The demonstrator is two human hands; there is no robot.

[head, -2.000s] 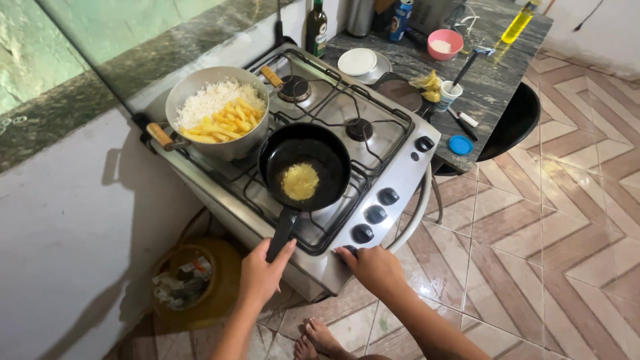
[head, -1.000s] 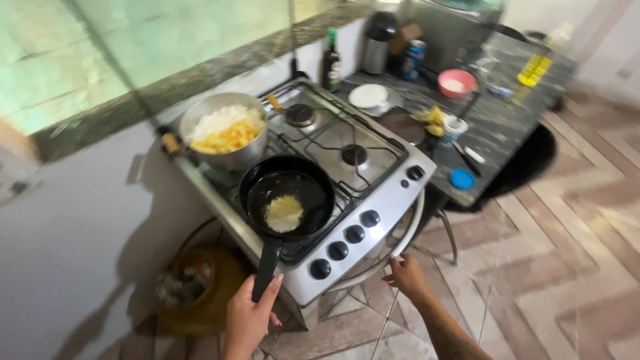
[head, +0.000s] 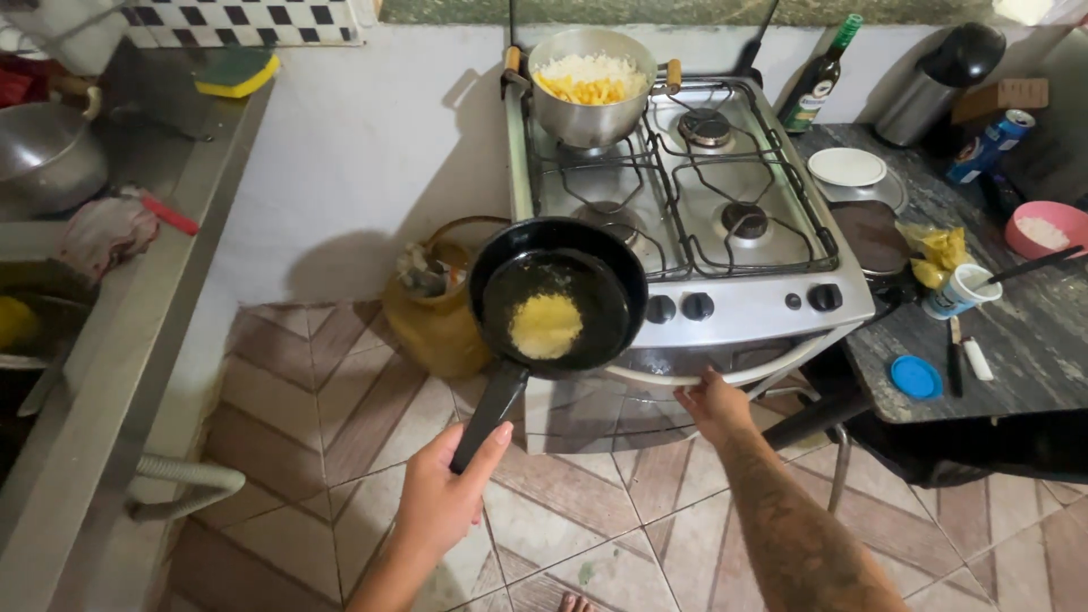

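My left hand (head: 446, 484) grips the handle of a black frying pan (head: 612, 289), held in front of the stove's left edge. A yellowish, grainy mass (head: 546, 326) lies in the pan. At the oven door's pale handle (head: 765, 367) is my right hand (head: 710, 404), its fingers at the bar; how firmly they close on it cannot be told. The gas stove (head: 769, 297) has several black knobs, some hidden behind the pan. On its back left burner stands a metal pot (head: 591, 126) with wooden handles, holding white rice-like grains and yellow strips.
To the right, a dark stone table (head: 1003, 365) holds a plastic cup (head: 960, 291), a blue lid (head: 915, 376), a pink bowl (head: 1045, 229) and a green bottle (head: 820, 81). A yellow gas cylinder (head: 433, 331) stands left of the stove. A metal sink counter (head: 212, 178) runs along the left.
The frying pan has been lifted off the stove toward me. My right hand has left the knobs and is now at the oven handle. The view has swung left, showing the sink counter.
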